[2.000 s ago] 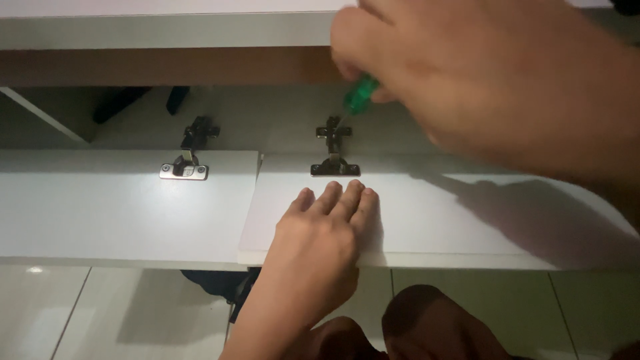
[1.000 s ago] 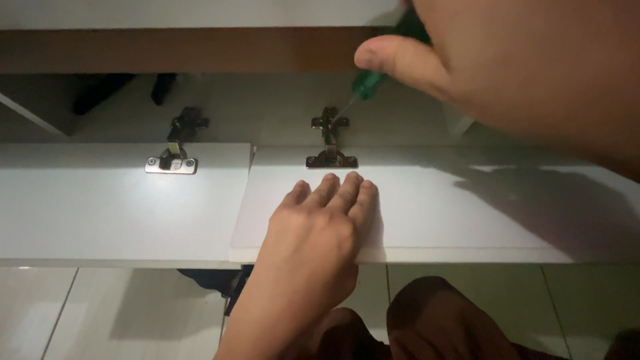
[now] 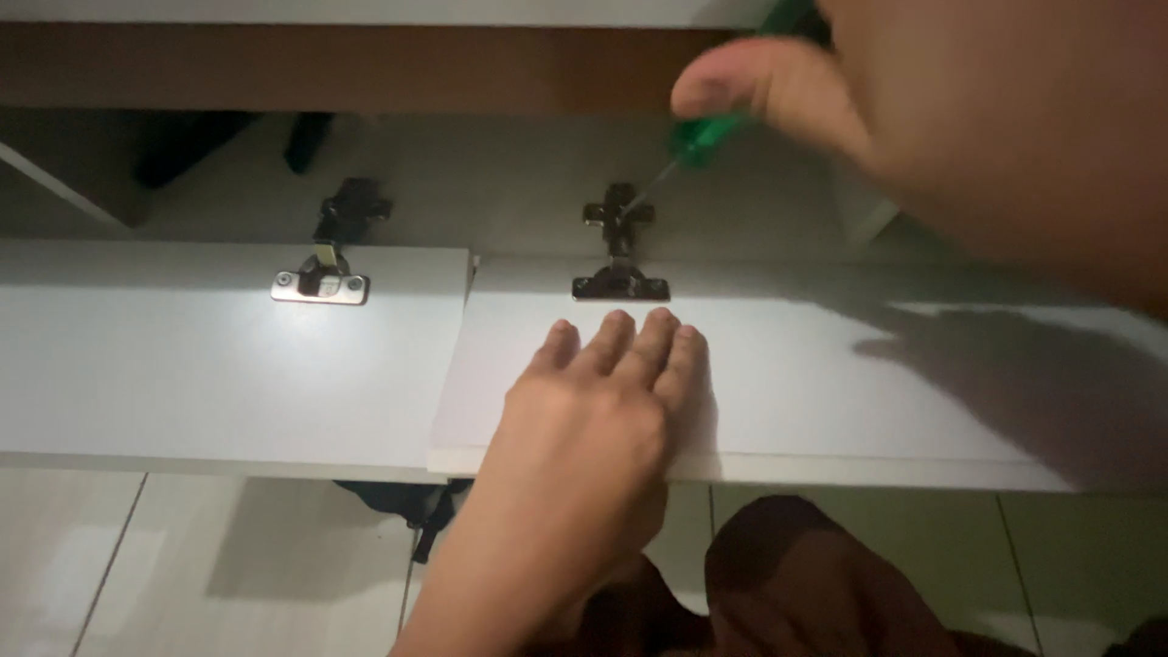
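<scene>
My right hand (image 3: 949,137), at the upper right, is closed around the green handle of a screwdriver (image 3: 701,137). The thin shaft slants down left, and its tip meets the mounting plate of a metal concealed cabinet hinge (image 3: 620,214). The hinge's cup end lies on a white door panel (image 3: 821,383) that is folded down flat. Just below the cup, my left hand (image 3: 607,411) rests palm down on that panel, fingers a little apart, holding nothing. To the left, a second concealed hinge (image 3: 319,285) joins another white panel (image 3: 182,365). Whether the tip sits in a screw is too blurred to tell.
Dark elongated objects (image 3: 196,146) lie inside the cabinet at the upper left, near a divider (image 3: 68,187). A white cabinet edge (image 3: 365,11) runs across the top. Below the panels are floor tiles (image 3: 310,547), a dark item (image 3: 411,511) and my knee (image 3: 794,566).
Since two seconds ago, my right hand has changed its pose on the screwdriver, with the thumb now stretched along the handle. My left hand stays on the panel.
</scene>
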